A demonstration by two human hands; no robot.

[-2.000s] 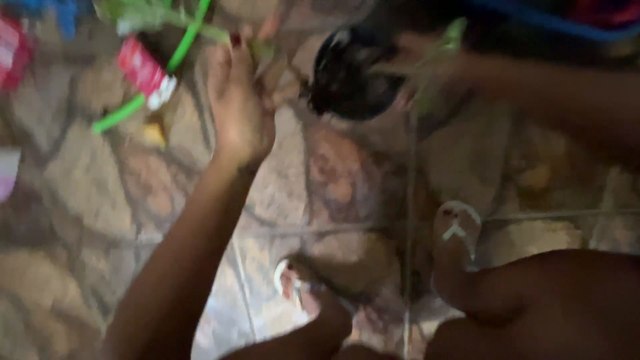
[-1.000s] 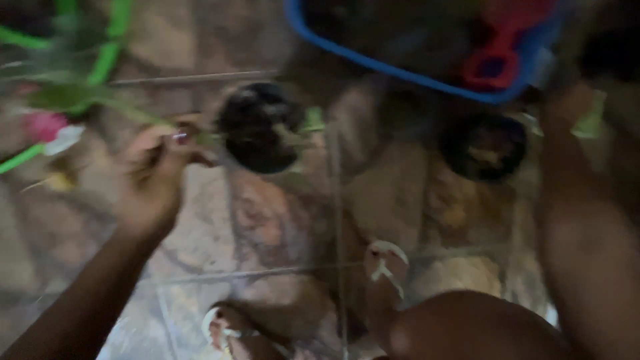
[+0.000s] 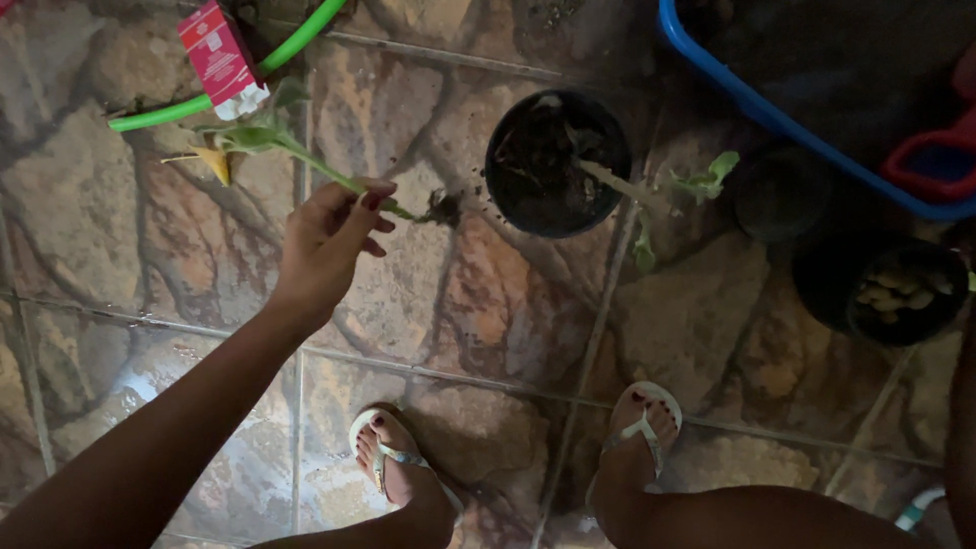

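Note:
My left hand (image 3: 332, 244) holds a green plant cutting (image 3: 324, 166) by its stem between thumb and fingers. Its leaves point to the upper left, and dark soil clings to its root end. Right of that hand stands a round black pot (image 3: 557, 164) with dark soil and a thick, pale plant stem (image 3: 621, 183) that leans out to the right, with small green leaves. My right hand is out of view; only a dark part of the arm shows at the right edge. Near that arm is a black pot with pale stones (image 3: 900, 293).
A blue-rimmed container (image 3: 751, 107) with a red plastic tool (image 3: 938, 164) occupies the upper right. Another dark pot (image 3: 781, 194) stands below its rim. At upper left lie a green hose (image 3: 305, 34), a pink carton (image 3: 217, 57) and a yellow flower (image 3: 210, 162). My sandalled feet are below.
The right hand, over the soil pot two seconds ago, has moved right and left the view. My left hand still holds the cutting.

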